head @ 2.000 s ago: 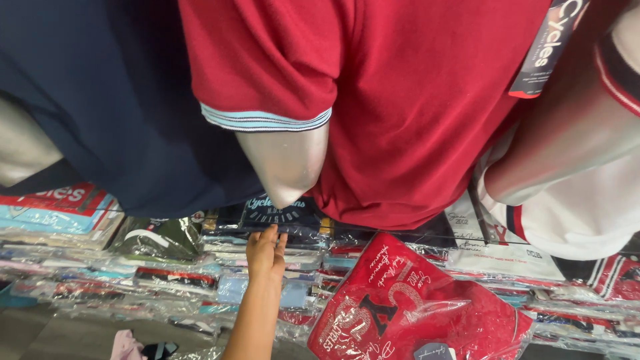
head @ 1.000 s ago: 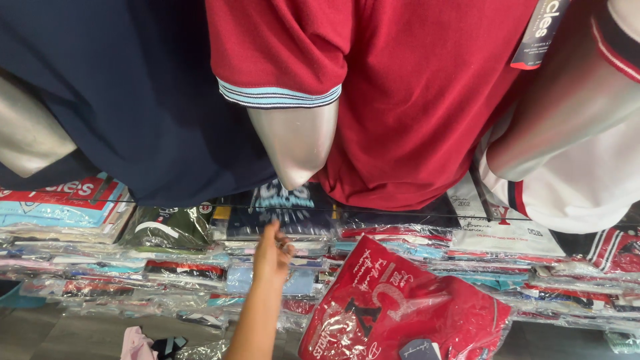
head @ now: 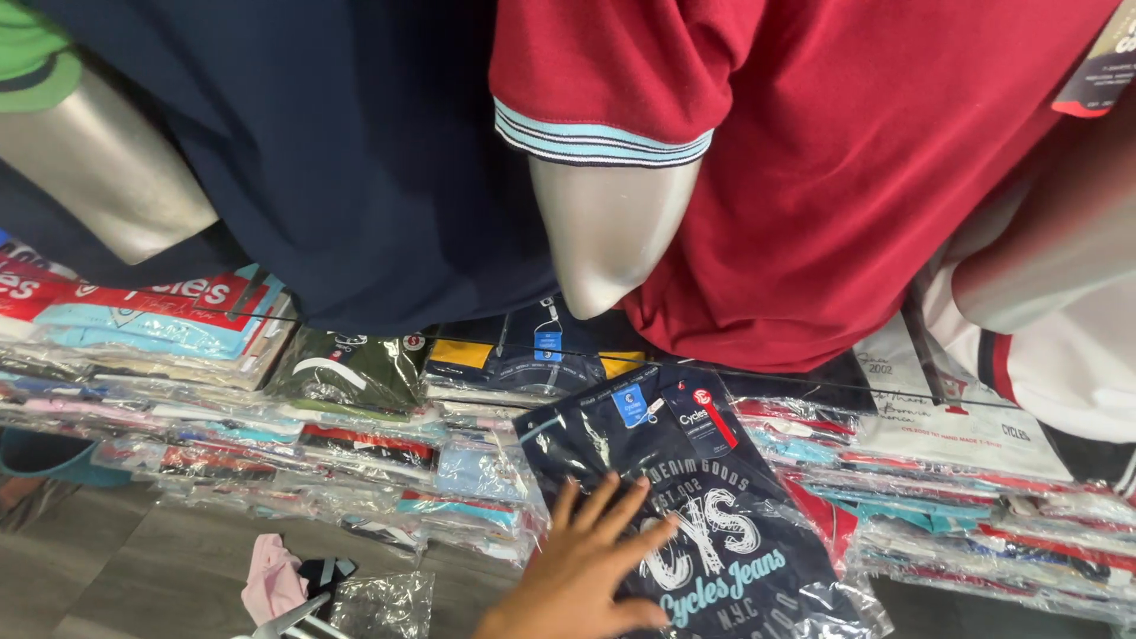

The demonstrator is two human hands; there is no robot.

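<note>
My left hand (head: 590,564) is at the bottom middle, back up, with its fingers spread on a navy T-shirt in a clear plastic bag (head: 701,524). The shirt has white and light-blue print, a blue label and a hang tag, and it lies tilted over the front of the stacks. Part of a red packaged shirt (head: 821,524) shows at its right edge. Behind it lies a folded navy garment with yellow panels (head: 532,355). My right hand is not in view.
Mannequins in a navy shirt (head: 355,160), a red shirt (head: 825,177) and a white shirt (head: 1078,364) stand over stacks of bagged clothes (head: 293,444). On the floor are pink cloth (head: 275,577) and a plastic bag (head: 386,603). A teal container (head: 67,461) stands at left.
The navy packaged shirt has come forward from the stack behind and now covers most of the red one. My left hand has moved toward me and right, its fingers now spread on the bag.
</note>
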